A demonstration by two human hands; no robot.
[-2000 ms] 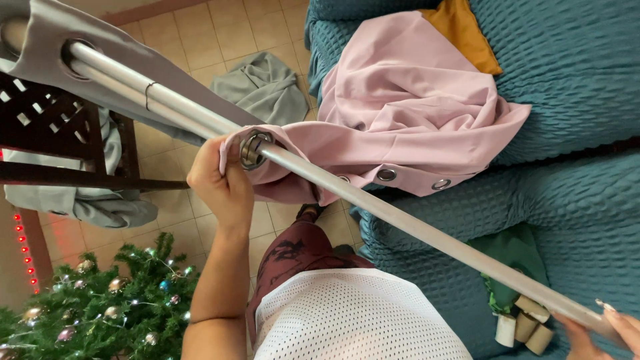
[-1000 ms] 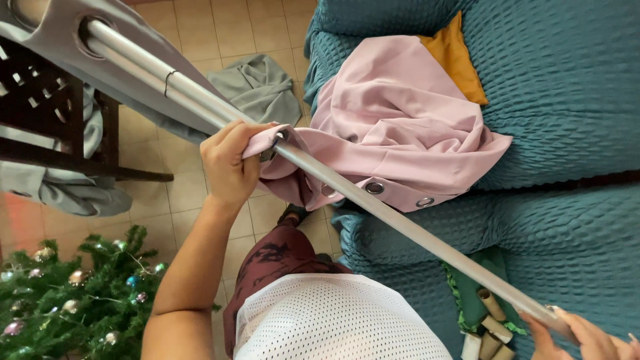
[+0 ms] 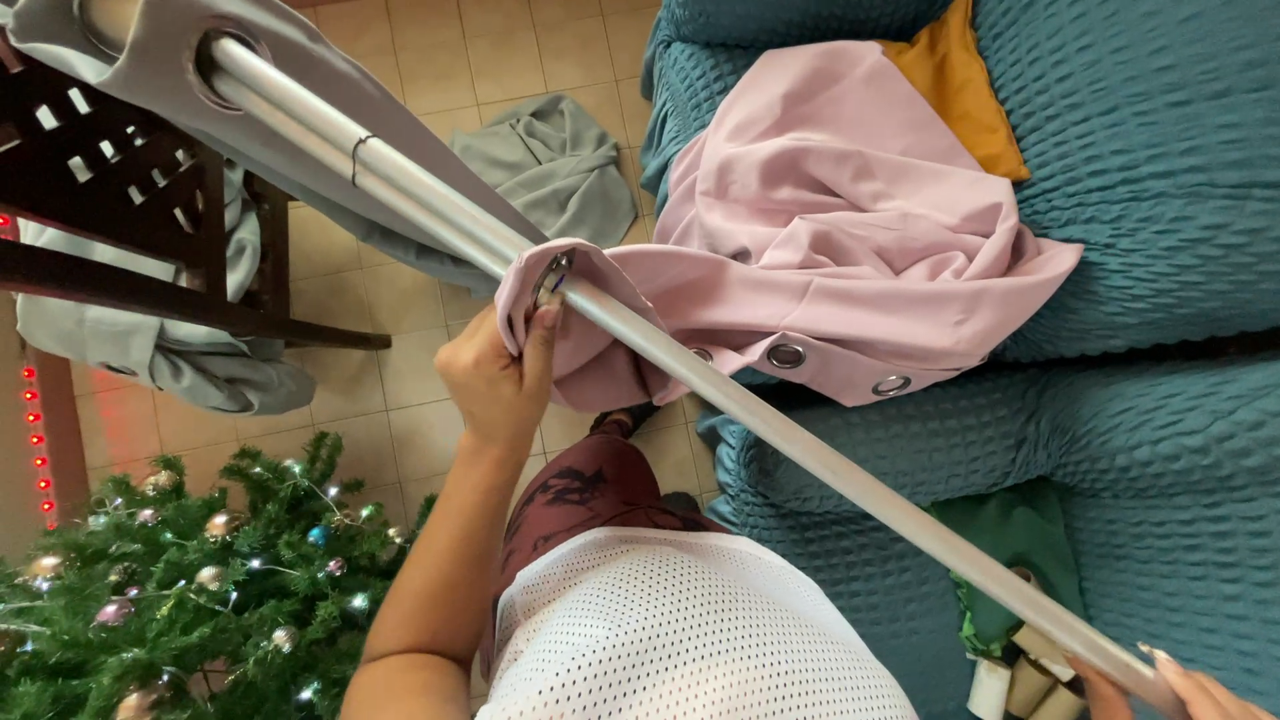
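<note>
A silver metal curtain rod [image 3: 760, 425] runs diagonally from upper left to lower right. My left hand [image 3: 505, 370] grips the edge of a pink grommet curtain [image 3: 850, 210] around one metal grommet [image 3: 552, 278], through which the rod passes. More of that curtain, with several grommets, lies over the sofa. At the lower right corner, my right hand [image 3: 1150, 690] holds the rod near its end, partly cut off by the frame. A gray grommet curtain [image 3: 300, 130] hangs on the rod at upper left, where a second rod lies alongside, a thin dark tie around both.
Teal covered sofas [image 3: 1130, 220] fill the right side, with a mustard cushion [image 3: 965, 90] and cardboard tubes [image 3: 1030, 685] beside green cloth [image 3: 1010, 560]. A dark wooden chair [image 3: 130, 200] stands left, above a decorated Christmas tree [image 3: 230, 580]. Gray fabric [image 3: 550, 165] lies on the tiled floor.
My left hand has turned somewhat around the pink curtain's grommet edge, with the thumb now against the grommet. My right hand keeps its hold near the rod's end.
</note>
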